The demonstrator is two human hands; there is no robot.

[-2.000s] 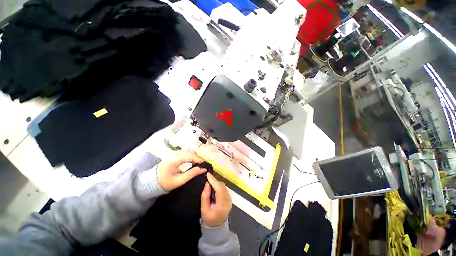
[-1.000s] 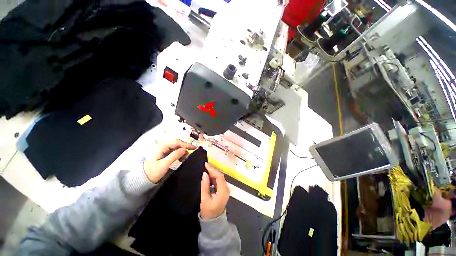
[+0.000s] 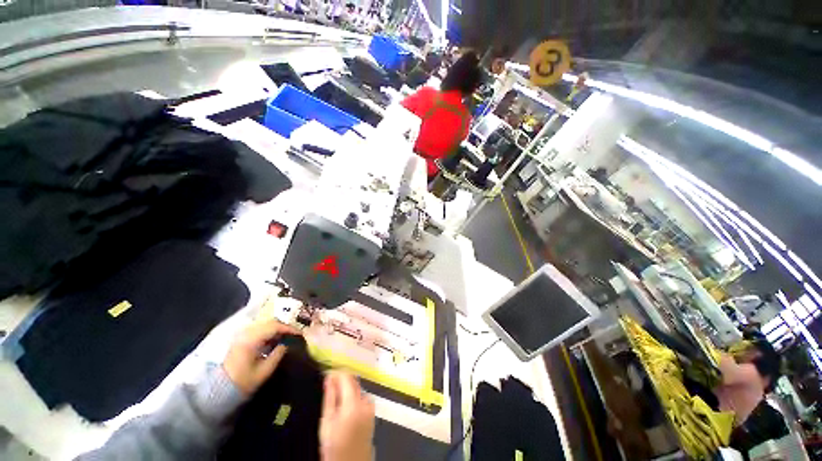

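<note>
A black cut panel (image 3: 270, 405) with a small yellow sticker hangs from my hands in front of the machine. My left hand (image 3: 257, 354) pinches its upper tip close to the clamp frame's near corner. My right hand (image 3: 346, 416) is upright at the panel's right edge, fingers nearly straight and slightly blurred; whether it grips the fabric cannot be told. The yellow-edged clamp frame (image 3: 434, 351) lies just beyond my hands, with a pale bed inside. The grey sewing machine head (image 3: 329, 265) with a red logo covers the needle area.
A large black heap (image 3: 99, 180) lies far left, with a neat black panel stack (image 3: 135, 315) nearer. A side panel pile (image 3: 514, 419) lies right, below the control screen (image 3: 541, 311). A blue bin (image 3: 311, 112) and a person in red (image 3: 439, 122) are beyond the machine.
The view has tilted up, showing more of the floor and the person in red. My right hand's fingers have straightened, and a yellow sticker now shows on the held panel.
</note>
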